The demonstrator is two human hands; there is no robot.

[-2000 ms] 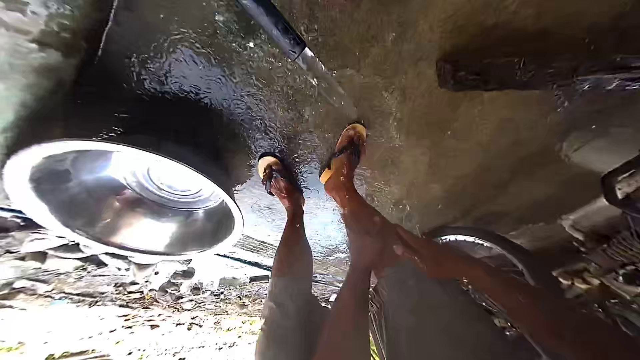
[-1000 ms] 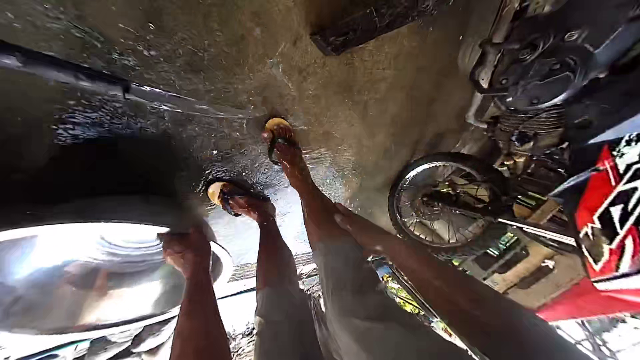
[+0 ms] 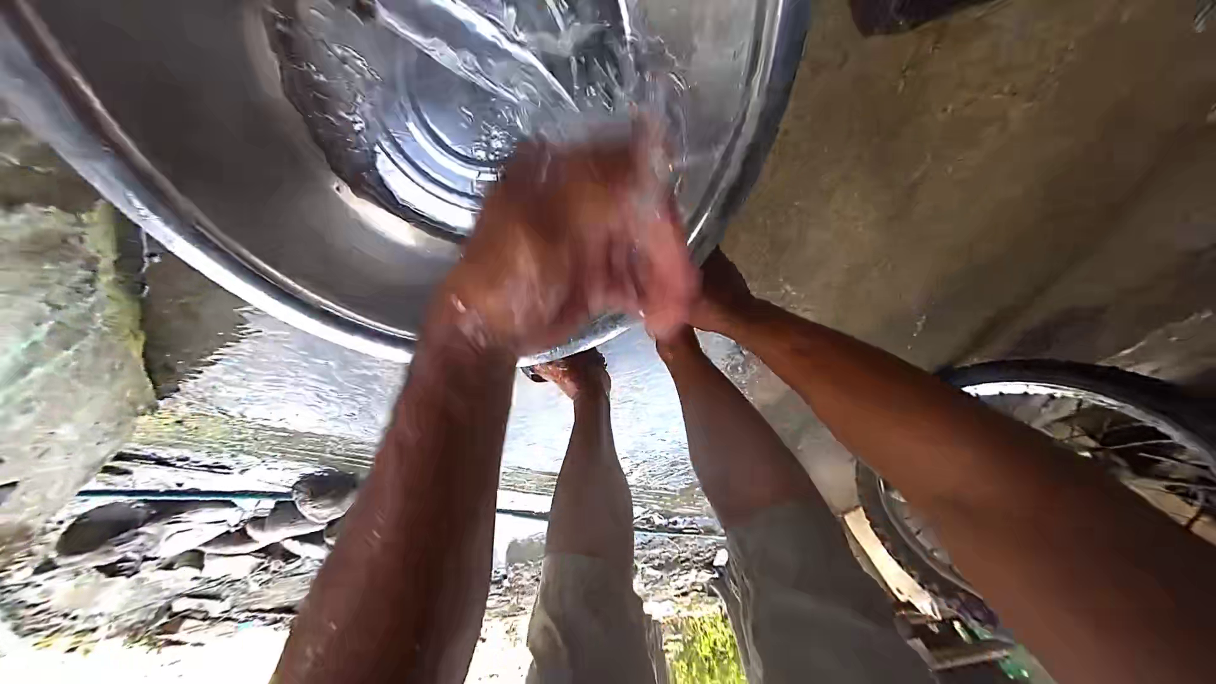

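A large round metal basin (image 3: pixel 304 237) fills the upper left of the head view, with water (image 3: pixel 494 104) splashing on its inner base. Over the basin's near side is my left hand (image 3: pixel 560 237), blurred and wet, its fingers hard to make out; nothing distinct shows in it. My right hand (image 3: pixel 717 290) is at the basin's right rim, mostly hidden behind the rim and the left hand, so its grip cannot be made out. Below the rim, my feet and legs show on the wet floor.
A spoked motorcycle wheel (image 3: pixel 1054 456) stands at the right, near my right forearm. Wet concrete floor (image 3: pixel 912 190) lies beyond the basin. Stones and rubble (image 3: pixel 209 541) border the floor at lower left. A dark object (image 3: pixel 912 11) is at the top edge.
The basin now takes up the upper left, with splashing water in it. My left hand has gone from its rim to over its inside. My right hand has come to the rim. The view has shifted.
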